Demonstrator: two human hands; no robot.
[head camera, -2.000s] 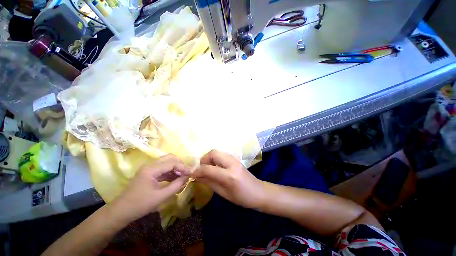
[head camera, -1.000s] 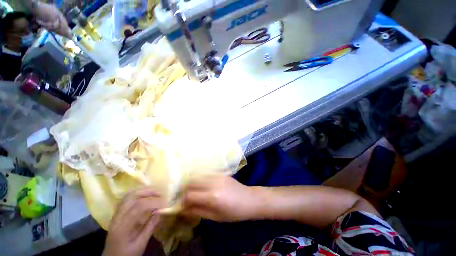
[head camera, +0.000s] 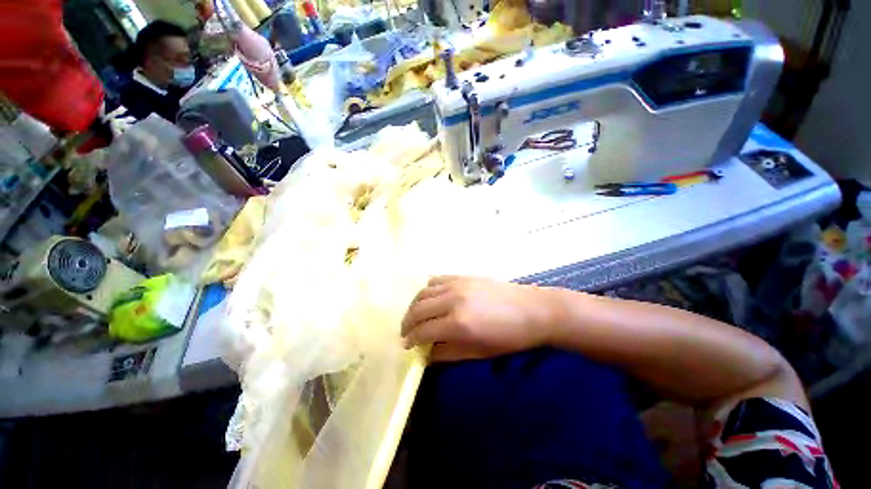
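The pale yellow garment (head camera: 394, 420) with its sheer cream-white overlay (head camera: 296, 287) lies heaped left of and below the machine needle area, and hangs off the table's front edge. My right hand (head camera: 458, 317) holds the garment near that edge, fingers curled over the cloth. My left hand is not in view. The white sewing machine (head camera: 611, 119) with a blue stripe stands behind the cloth. Strong lamp glare hides the detail of the cloth near the needle.
Blue-handled snips (head camera: 635, 189) and a red-and-yellow tool (head camera: 692, 178) lie on the bed's right side. A green-yellow packet (head camera: 143, 308) and plastic bag (head camera: 162, 181) are at left. A masked person (head camera: 158, 72) sits behind. A red thing (head camera: 48, 62) is at upper left.
The view has lifted, showing more of the machine and background. My left hand has left the picture. The sheer layer is now spread and hangs lower, where both hands were working together before.
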